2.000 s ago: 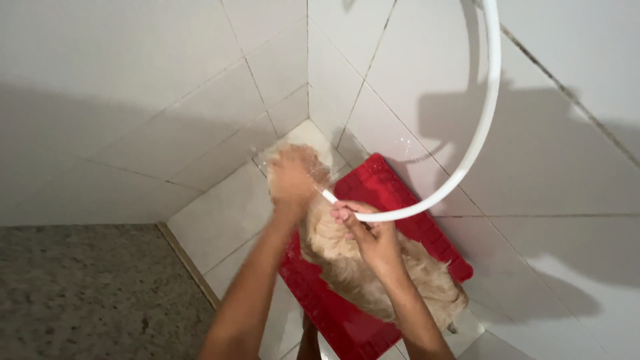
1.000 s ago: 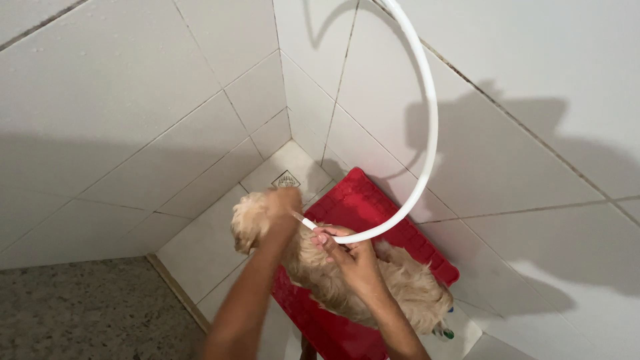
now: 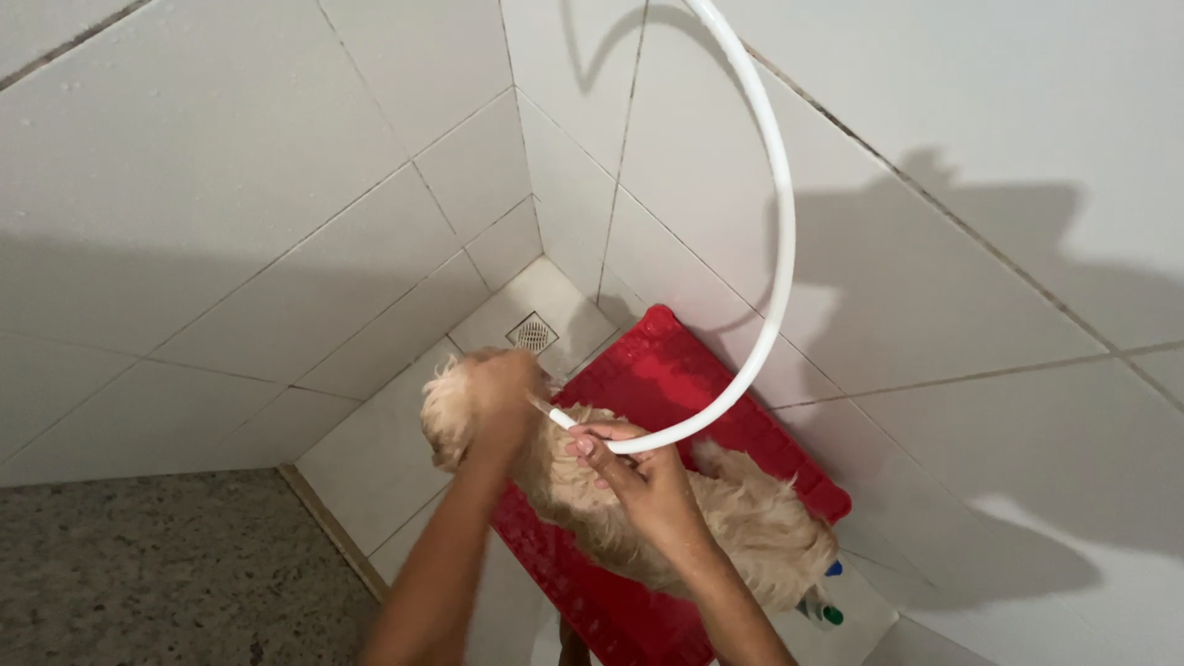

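Note:
A wet, cream-coloured small dog (image 3: pixel 758 527) stands across a red plastic tray (image 3: pixel 684 370), its head at the left beyond the tray's edge. My left hand (image 3: pixel 504 393) lies on the dog's head and neck, slightly blurred; its fingers are partly hidden. Between the thumb and fingers of my right hand (image 3: pixel 638 462) is the end of a white hose (image 3: pixel 782 231), above the dog's back. Water runs from the hose tip toward my left hand. The hose loops up out of view at the top.
White tiled walls (image 3: pixel 231 185) meet in a corner behind the tray. A square floor drain (image 3: pixel 532 333) lies near that corner. A stone-like sill (image 3: pixel 333 532) borders a speckled floor (image 3: pixel 166 564) at lower left. Small bottles with a green cap (image 3: pixel 832 614) stand beyond the dog's rear.
The dog's head and my left hand have moved left from the corner, where the earliest frame shows them. The floor drain has come into sight. My right hand still holds the hose.

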